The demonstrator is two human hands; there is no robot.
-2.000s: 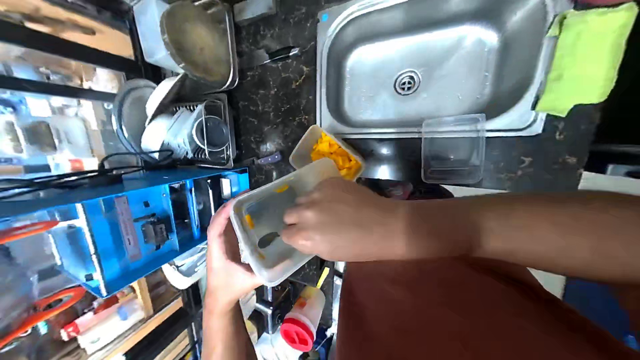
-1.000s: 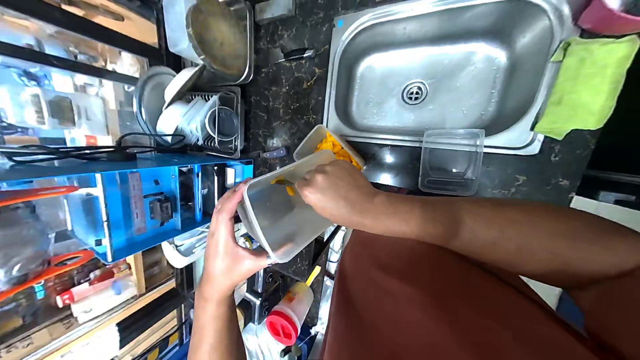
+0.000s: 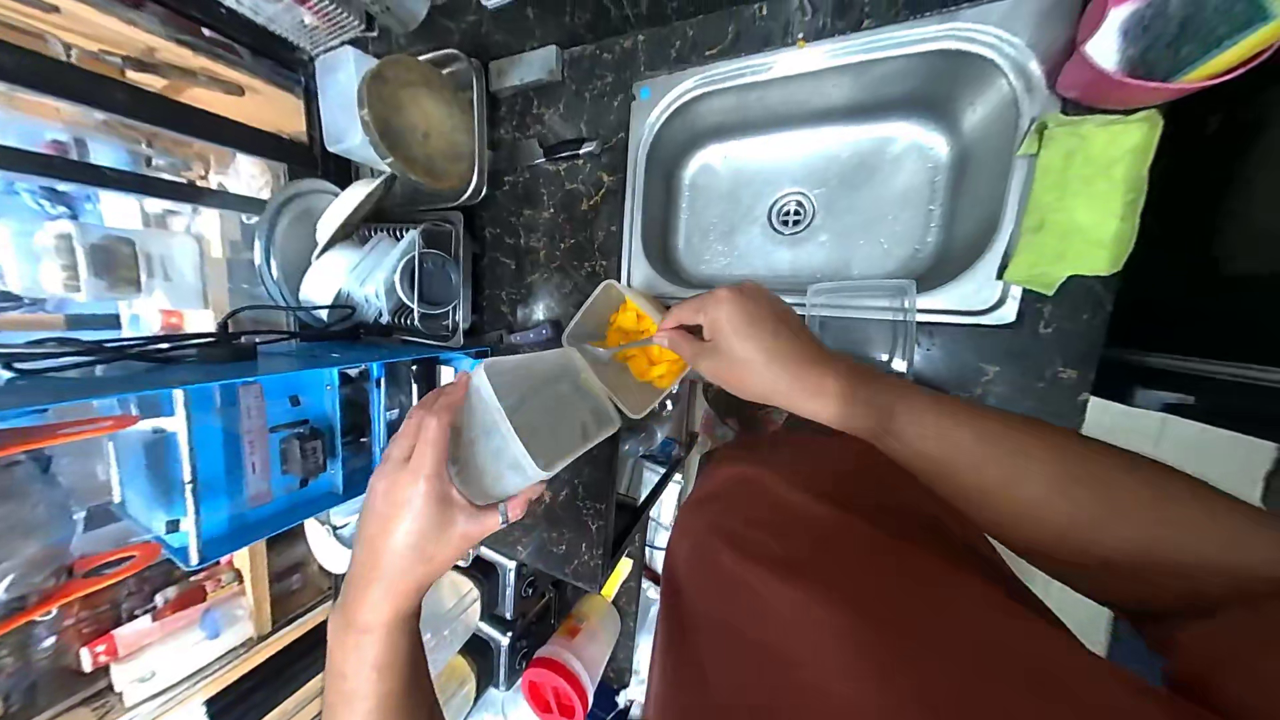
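Note:
My left hand point(image 3: 430, 485) grips an empty-looking translucent plastic container point(image 3: 535, 415) by its outer side, tilted with its mouth toward the other container. In my right hand point(image 3: 745, 345) is the handle of a metal spoon point(image 3: 622, 346). The spoon's end reaches into a smaller plastic container point(image 3: 632, 398) that holds yellow-orange fruit pieces point(image 3: 650, 362). The two containers meet or overlap at their rims. A clear plastic container point(image 3: 862, 322) stands at the sink's near edge, close to my right wrist.
A steel sink point(image 3: 810, 170) lies ahead, with a green cloth point(image 3: 1085, 200) on its right. A knife point(image 3: 565, 150) rests on the dark counter. Left are a dish rack point(image 3: 440, 290) with dishes and a blue case point(image 3: 270, 440). A red-lidded jar point(image 3: 555, 685) stands below.
My right hand has moved out of the larger container to the smaller one with the fruit pieces. The larger container, still in my left hand, is tilted differently and shows no yellow pieces inside now.

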